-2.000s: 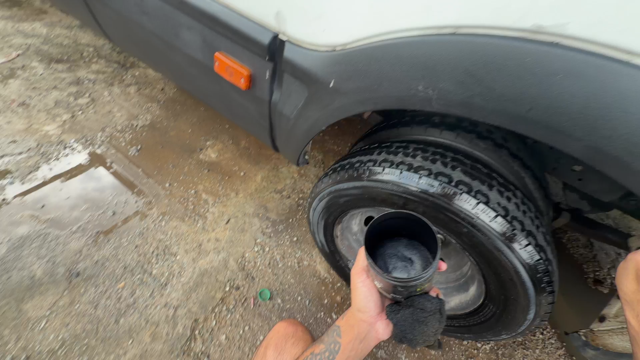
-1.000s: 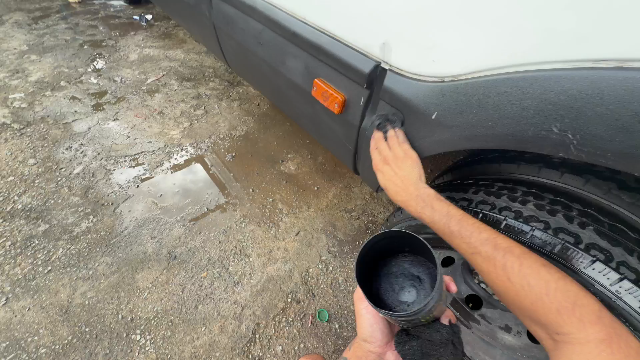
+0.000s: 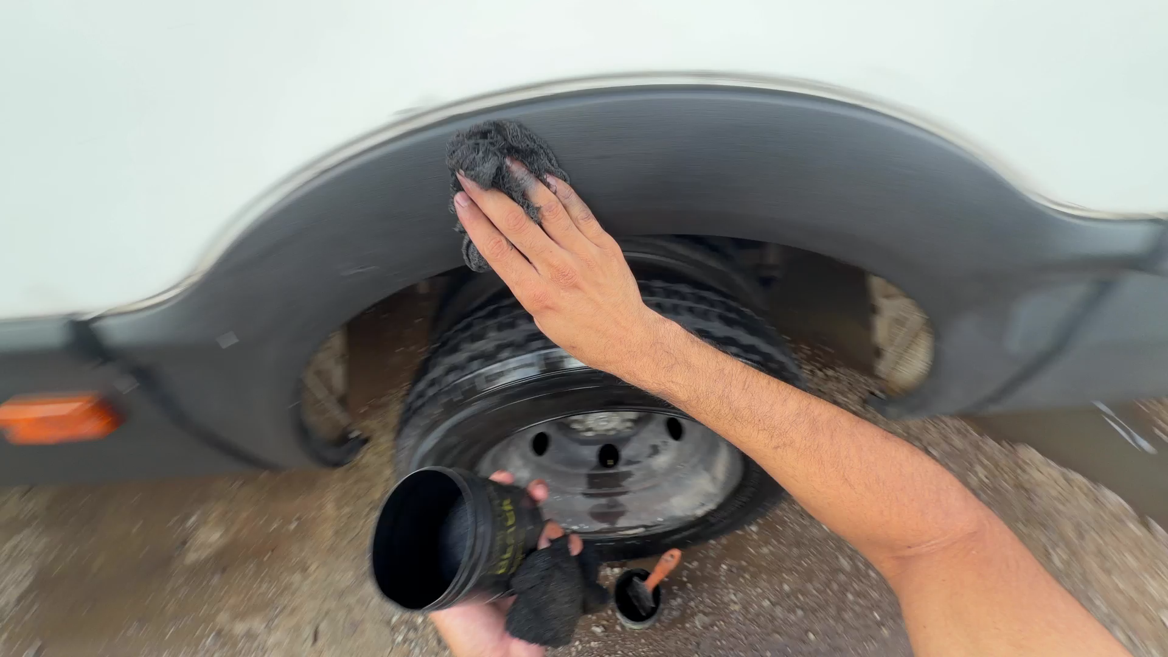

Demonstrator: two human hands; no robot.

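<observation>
My right hand (image 3: 570, 274) presses a dark grey, fuzzy cloth (image 3: 500, 160) flat against the black wheel-arch trim (image 3: 730, 173) of a white vehicle, left of the top of the arch. Low in the view, my left hand (image 3: 479, 625) is wrapped around a black cylindrical container (image 3: 447, 543), tilted with its open mouth toward the left. Yellow writing runs along the container's side. A second black cloth (image 3: 547, 593) hangs at the fingers of that same hand, beside the container. Behind both hands is a wheel with a black tyre (image 3: 456, 401) and a grey steel rim (image 3: 675, 474).
On the gravel below the tyre stands a small dark pot (image 3: 630, 613) with an orange-handled brush (image 3: 663, 568) in it. An orange side marker (image 3: 59, 418) sits on the lower panel at the left. White bodywork (image 3: 584, 36) spans the top.
The view has swung right to face the wheel arch. My right hand, with its cloth, has moved from the trim near the orange marker to higher on the arch. The container is now tipped further sideways.
</observation>
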